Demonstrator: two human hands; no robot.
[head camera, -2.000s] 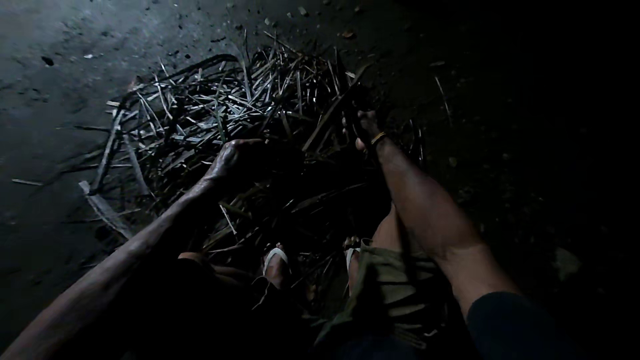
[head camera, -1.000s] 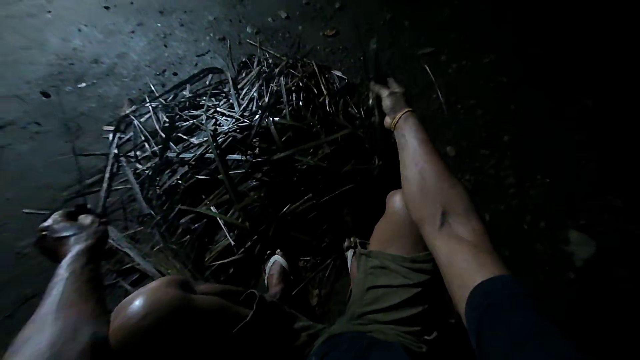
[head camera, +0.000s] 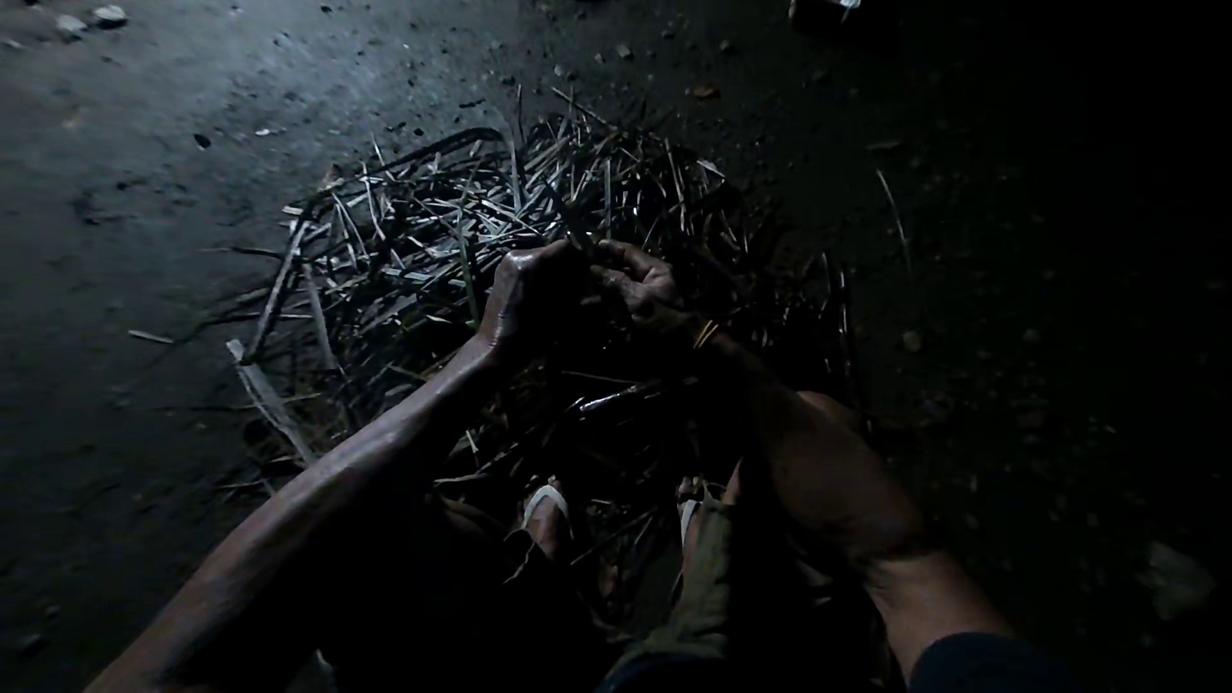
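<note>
A heap of thin, dry plant strips (head camera: 433, 231) lies on the dark ground around my hands. My left hand (head camera: 534, 279) is curled in a fist over the middle of the heap, its fingers mostly in shadow. Close beside it is my right hand (head camera: 643, 284), with a yellow band at the wrist and the thumb and fingers bent toward the left hand. A dark, narrow strip (head camera: 576, 226) rises between the two hands; which hand grips it is hard to tell in this light.
My feet in light-strapped sandals (head camera: 547, 500) stand at the near side of the heap. Small stones (head camera: 108, 15) and debris dot the ground beyond. A dark object (head camera: 830, 12) is at the top edge, and a pale stone-like lump (head camera: 1176, 580) lies at the right.
My left hand has come from the far left side of the heap to its middle. My right hand has come in from the upper right, so both hands are now together.
</note>
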